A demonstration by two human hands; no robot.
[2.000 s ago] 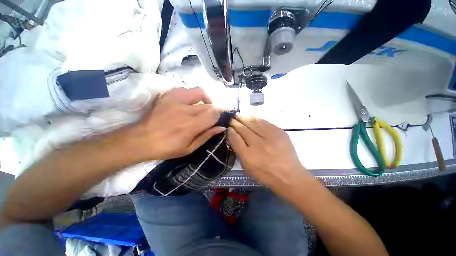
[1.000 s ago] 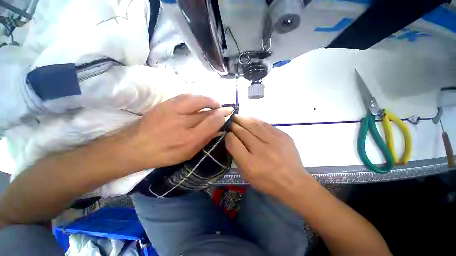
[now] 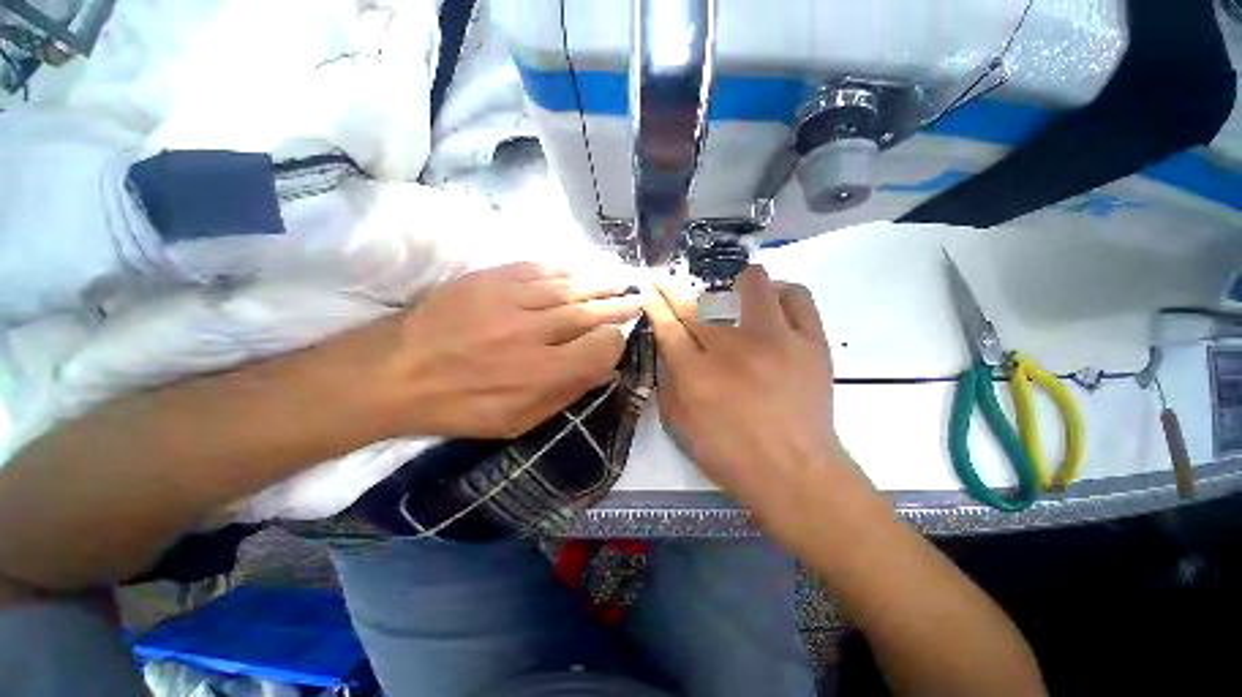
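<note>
The dark plaid lining (image 3: 531, 470) with pale lines hangs over the table's front edge below my hands. The white puffy garment body (image 3: 327, 272) lies to the left, with a navy patch (image 3: 204, 192) on it. My left hand (image 3: 511, 347) holds the fabric edge just left of the needle area. My right hand (image 3: 749, 375) has its index finger on the fabric by the needle area, other fingers bent near the white knob. The needle area below the sewing machine head (image 3: 586, 150) is overexposed, and the fingers hide the seam.
Scissors (image 3: 992, 357) with one green and one yellow handle lie right of my right hand. A brown-handled tool (image 3: 1177, 452) lies farther right. A ruler strip (image 3: 708, 522) runs along the table's front edge. A blue crate (image 3: 259, 637) is at lower left.
My right hand has moved slightly up, its fingers now by the needle area and the white knob. My left hand stays on the fabric. The camera view has shifted.
</note>
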